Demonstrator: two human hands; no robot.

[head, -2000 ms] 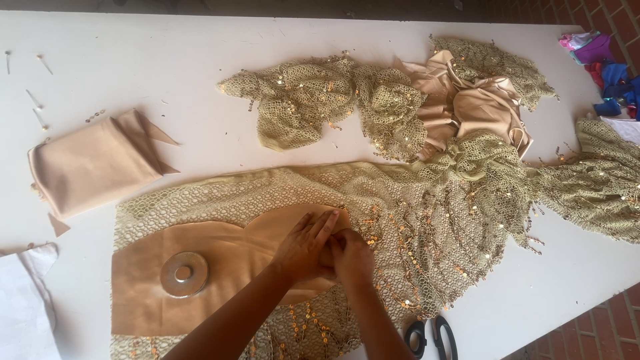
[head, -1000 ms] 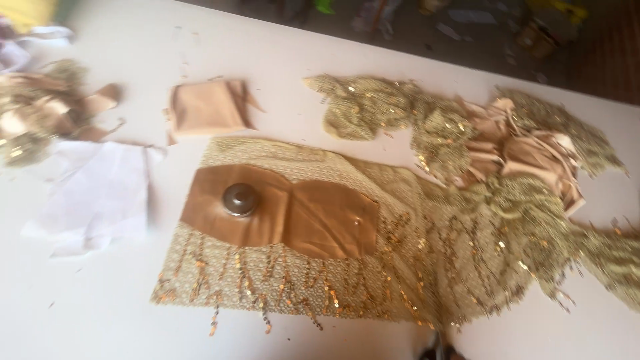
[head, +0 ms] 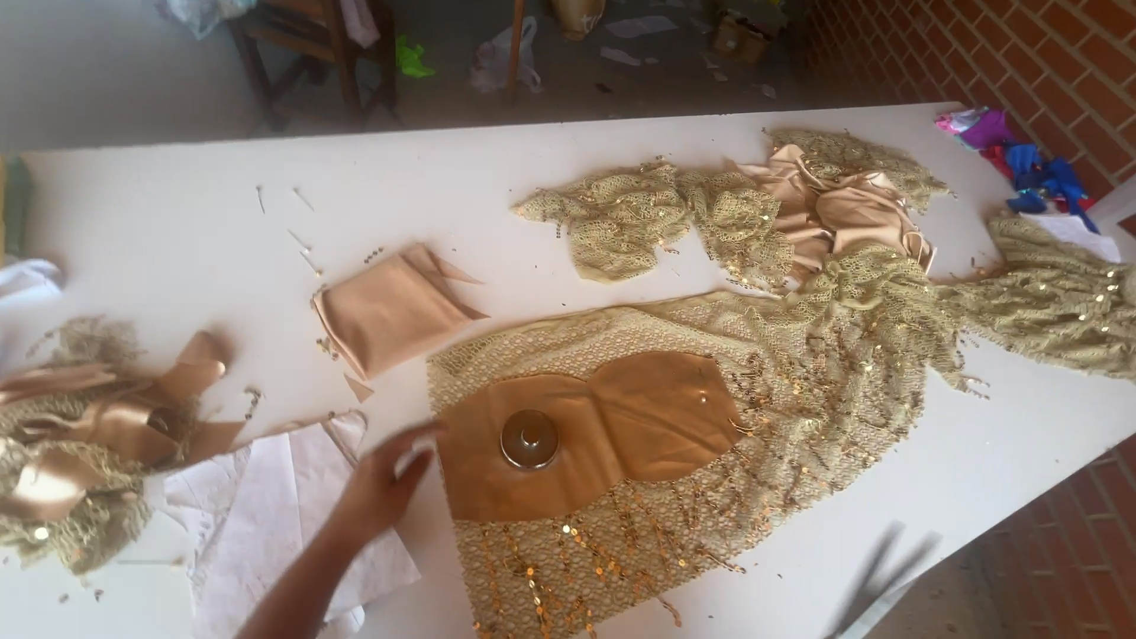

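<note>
My left hand (head: 382,488) reaches in from the bottom, its thumb and fingers apart, close to the left edge of a brown satin piece (head: 657,417) with a curved outline. Whether the fingertips touch the cloth is not clear. A round metal weight (head: 530,438) sits on the satin's left half. Beneath lies gold sequined net fabric (head: 710,532), spreading right into gathered folds. Blurred scissor blades (head: 887,568) show at the bottom right, their handles outside the view. My right hand is not visible.
Folded tan satin (head: 390,311) and several loose pins (head: 302,241) lie behind. White cloth or paper pieces (head: 266,524) and a pile of satin and net scraps (head: 115,426) are at left. More bunched sequined net (head: 630,222) and tan satin (head: 865,213) lie at back right.
Both hands were on the right part of the brown satin two seconds ago; now only my left hand shows, by its left edge. The scissors show blurred blades instead of handles. The view has shifted.
</note>
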